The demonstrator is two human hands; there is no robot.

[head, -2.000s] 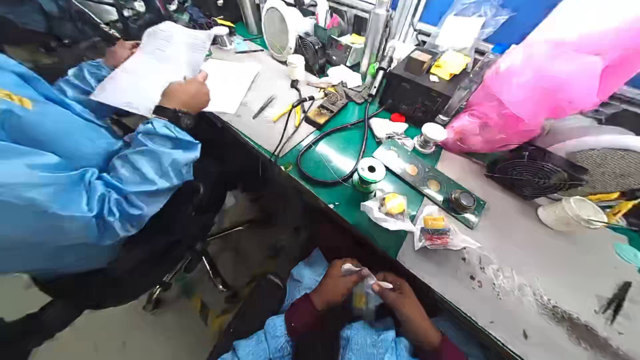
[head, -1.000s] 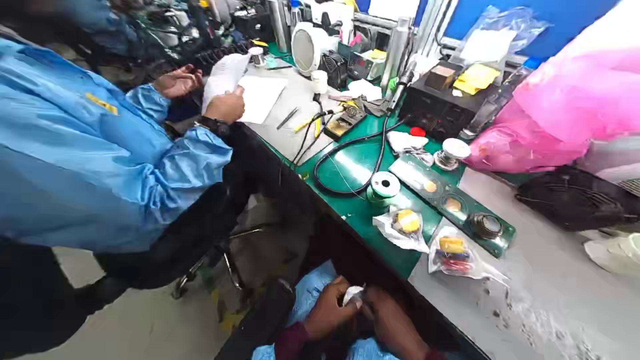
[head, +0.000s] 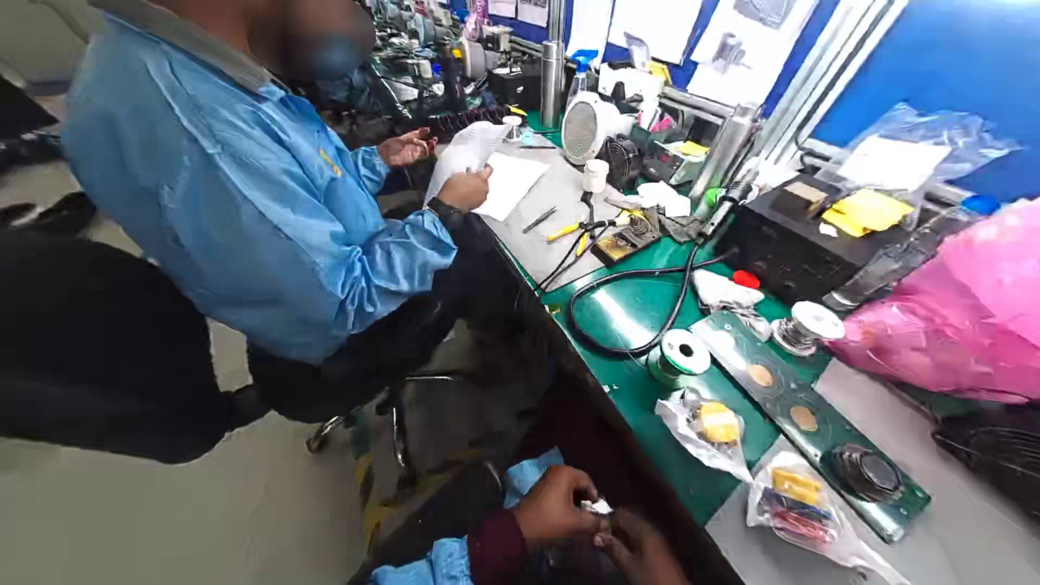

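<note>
Low at the bottom of the head view, below the bench edge, my left hand pinches a small white crumpled piece, perhaps paper or plastic. My right hand meets it from the right, its fingertips touching or beside the piece; whether they grip it is unclear. Closest on the bench are a clear bag with a yellow roll, a bag with yellow, blue and red items, a solder wire spool and a green board with round parts.
At the left a seated person in a blue smock holds paper sheets. A black cable loops over the green mat. Behind it stand a black box unit, yellow-handled pliers, a white fan and a pink bag.
The view has turned left and up. My hands remain together below the bench edge; the white piece looks more bunched than two seconds ago. The seated person's far hand has come off the paper.
</note>
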